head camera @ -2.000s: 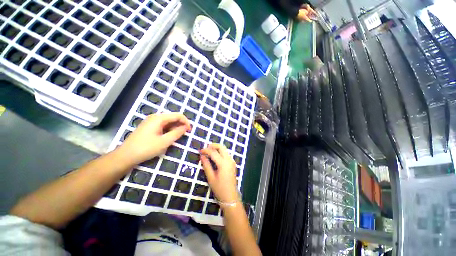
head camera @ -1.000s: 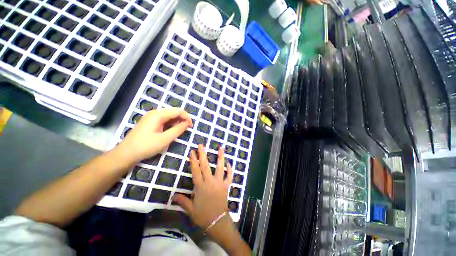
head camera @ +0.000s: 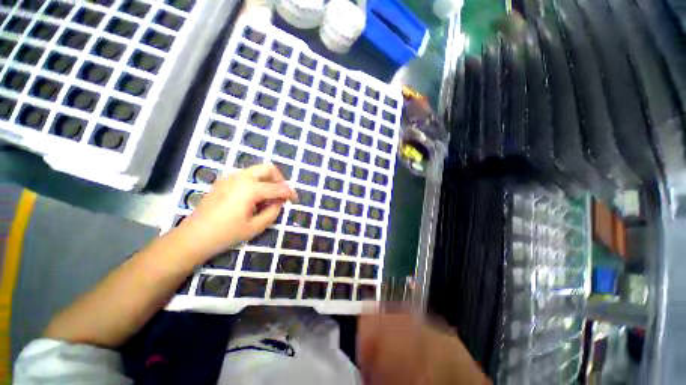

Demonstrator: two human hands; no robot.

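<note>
The white grid tray (head camera: 278,304) lies in front of me, its near edge at my lap. Its square pockets hold small round dark components (head camera: 217,285). My left hand (head camera: 237,207) is over the left middle of the tray, thumb and fingertips close together; whether a tiny piece is between them cannot be seen. My right hand (head camera: 410,342) is a brown blur at the bottom, off the tray's near right corner. Its fingers and anything in it cannot be made out.
Stacked white trays (head camera: 83,162) stand at the left. Label rolls (head camera: 342,26) and a blue bin (head camera: 393,31) are beyond the tray. A clear bag (head camera: 417,143) with yellow bits is at its right. Black blister trays (head camera: 541,113) and clear blister trays (head camera: 530,263) stand further right.
My right hand has left the tray and moved down and right, towards the picture's bottom edge. My left hand stays over nearly the same part of the tray. The view has shifted.
</note>
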